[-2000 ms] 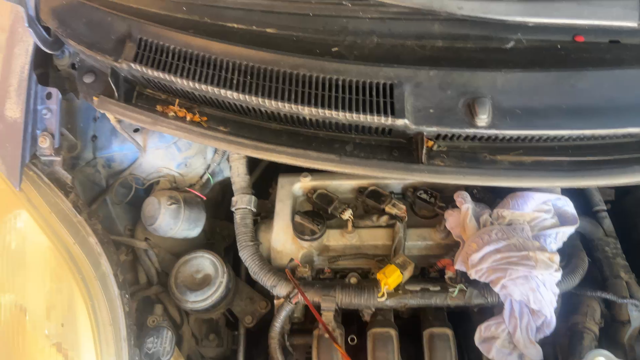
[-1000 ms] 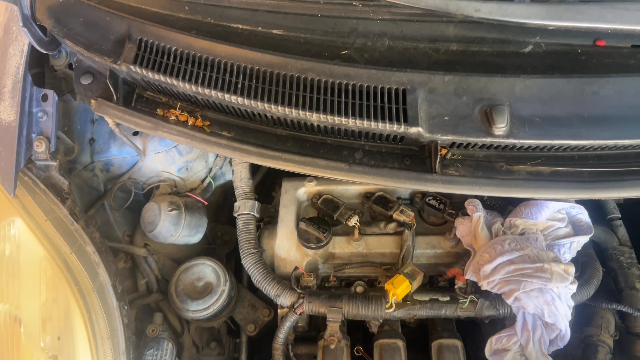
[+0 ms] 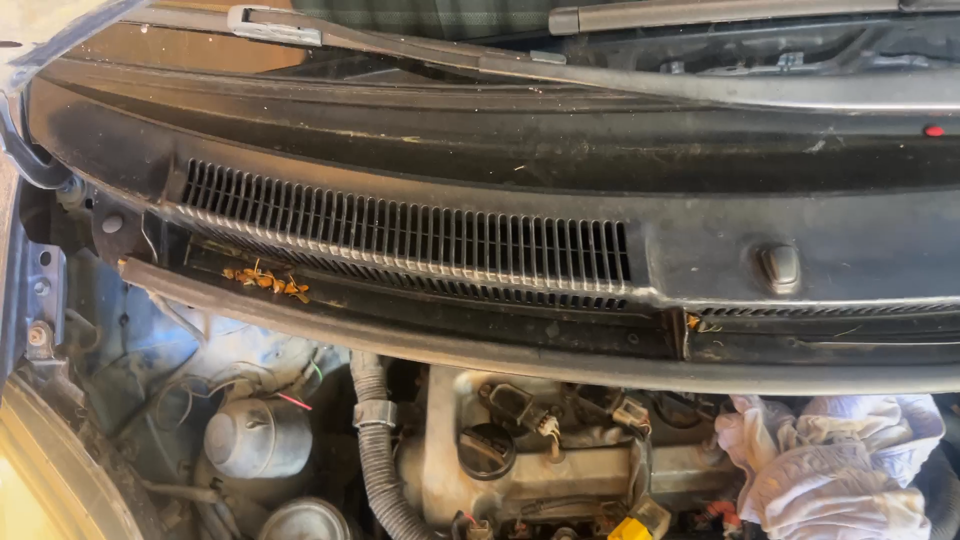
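Neither my left hand nor my right hand is in the head view. A car's engine bay shows below the black plastic cowl grille (image 3: 405, 232). The engine's valve cover (image 3: 577, 469) bears a black oil filler cap (image 3: 487, 451), with ignition coil connectors (image 3: 511, 403) behind it. A crumpled pale cloth (image 3: 832, 465) lies over the right part of the engine. At the bottom edge is a yellow connector (image 3: 630, 529). A corrugated hose (image 3: 375, 450) runs down left of the valve cover.
A wiper arm (image 3: 675, 84) crosses the windshield base. Dry leaves (image 3: 266, 281) lie in the cowl channel. A rounded metal canister (image 3: 259, 439) and a round cap (image 3: 304, 521) stand at the lower left, near the yellowed headlight (image 3: 52, 480). A small red object (image 3: 933, 130) is at the upper right.
The view has tilted up toward the windshield. The thin red strand that lay across the front of the engine two seconds ago was no longer there one second ago.
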